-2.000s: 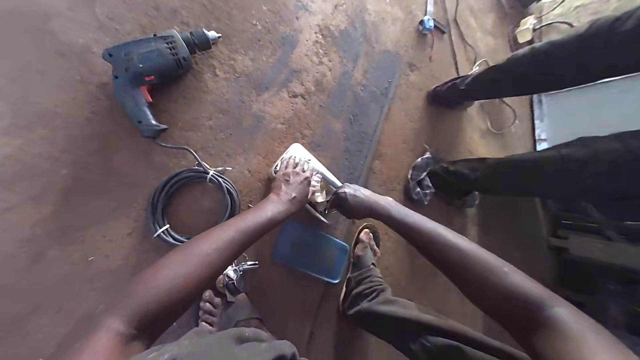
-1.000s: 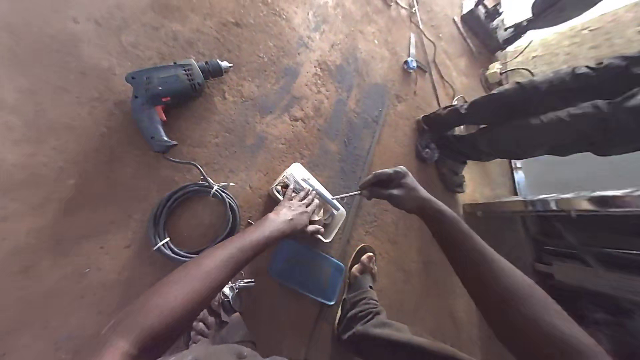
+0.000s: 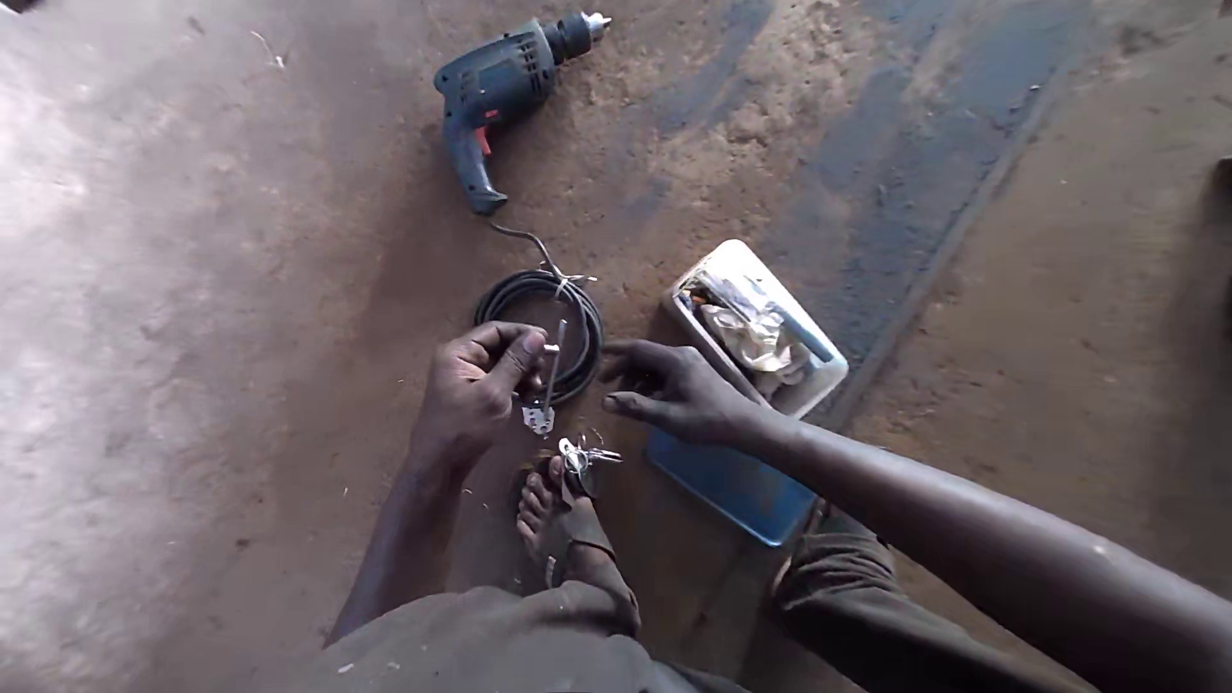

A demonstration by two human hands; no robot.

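Between the thumb and fingers of my left hand is a thin metal rod, held roughly upright in the picture above the coiled cable. A small perforated metal piece shows at the rod's lower end; whether the two are joined I cannot tell. My right hand is just to the right, fingers apart, with nothing visible in it. Behind its wrist lies a white plastic container holding a crumpled pale bag and small items. The container's blue lid lies below it, partly covered by my right forearm.
A corded power drill lies on the dirty floor at the top, its black cable coiled and tied below it. A bunch of keys is by my sandalled left foot. My other leg is beside the lid.
My left hand has left the container and now holds the thin rod over the cable. My right hand, which held a thin rod at the container, has moved left and is free. The view has shifted.
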